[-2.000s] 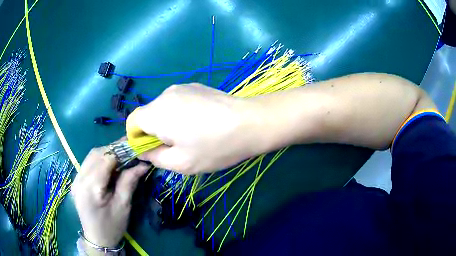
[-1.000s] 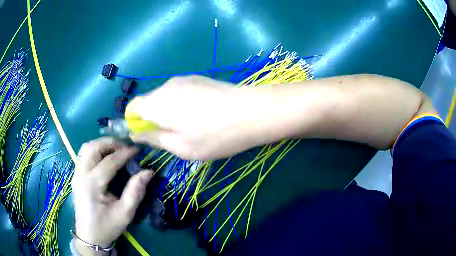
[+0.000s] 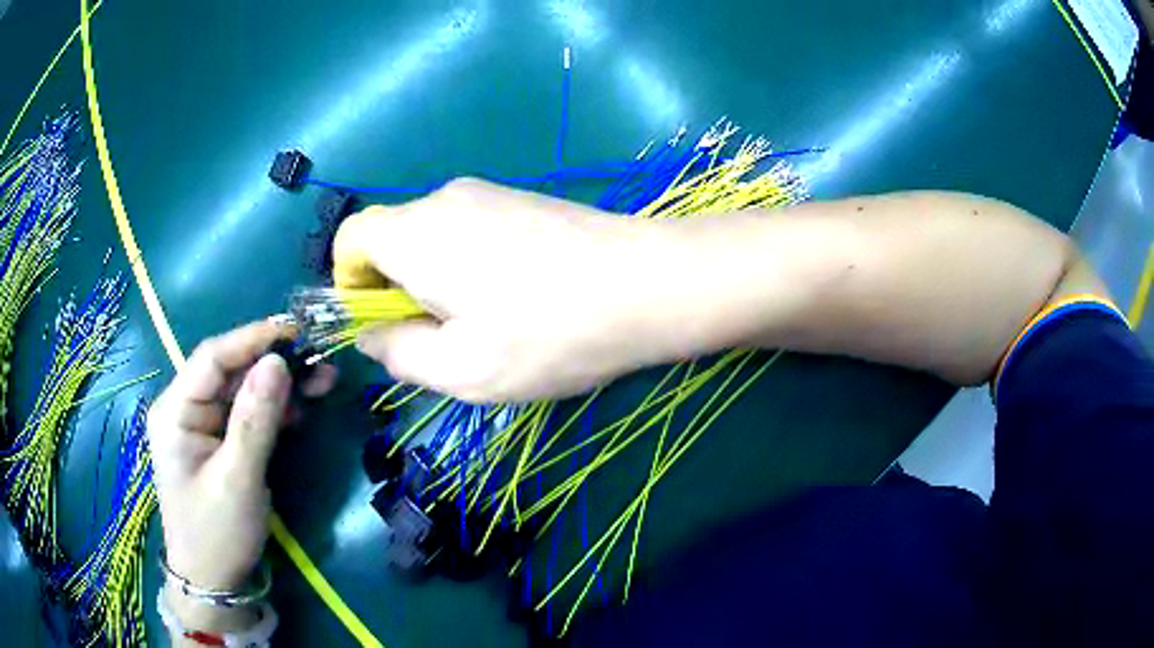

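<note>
My right hand [image 3: 494, 285] is closed around a bundle of yellow wires [image 3: 386, 304]. Silver crimp terminals [image 3: 314, 308] stick out of the fist to the left. The far ends of yellow and blue wires fan out beyond my forearm. My left hand [image 3: 228, 437] holds a small black connector housing [image 3: 299, 358] between thumb and fingers, right at the terminals. The fingers partly hide it, and I cannot tell if a terminal is inside it. Assemblies with blue and yellow wires [image 3: 582, 481] lie below my right forearm, with black housings [image 3: 411, 506] at their left end.
A black housing [image 3: 290, 168] with a blue wire lies on the dark green table [image 3: 759, 63]; more housings [image 3: 332, 218] sit beside my right fist. Piles of blue and yellow wires [image 3: 57, 411] lie at the left. A thick yellow line [image 3: 120, 228] crosses the table.
My left hand has moved left and a little up, and now shows a black housing at its fingertips. My right fist dipped away and is back beside it. More housings near my body are uncovered.
</note>
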